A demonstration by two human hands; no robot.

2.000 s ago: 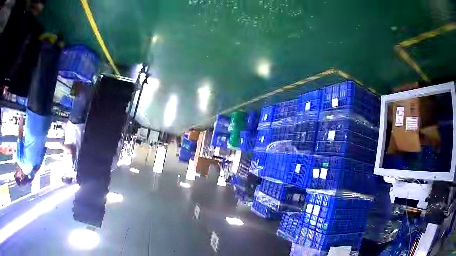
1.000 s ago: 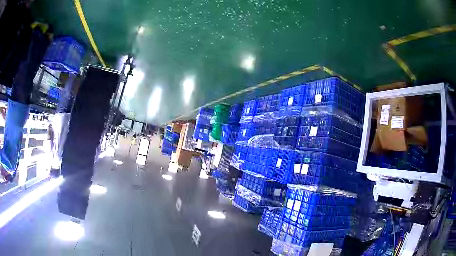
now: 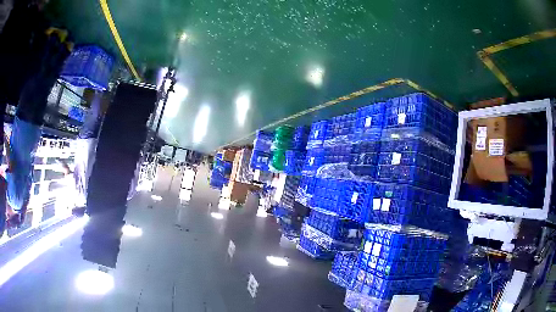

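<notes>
Neither of my hands is in the picture. The view is upside down, with the floor at the top. Tall stacks of blue slatted crates (image 3: 402, 201) stand right of centre, with clear stretch film around them and small white paper labels on their sides. A white square frame (image 3: 454, 159) is at the right. Through it shows an open brown cardboard box (image 3: 489, 143) with white labels.
Green floor (image 3: 256, 49) with yellow lines lies across the top. A tall black block (image 3: 122, 170) stands at the left. A person in light blue (image 3: 23, 164) is at the far left by bright racks. Green crates (image 3: 281, 149) and cartons (image 3: 242, 177) stand farther back.
Over the last second the whole scene has shifted slightly right in the picture; before that it had shifted left. The person at the left edge has changed position a little. No hand appears in any frame.
</notes>
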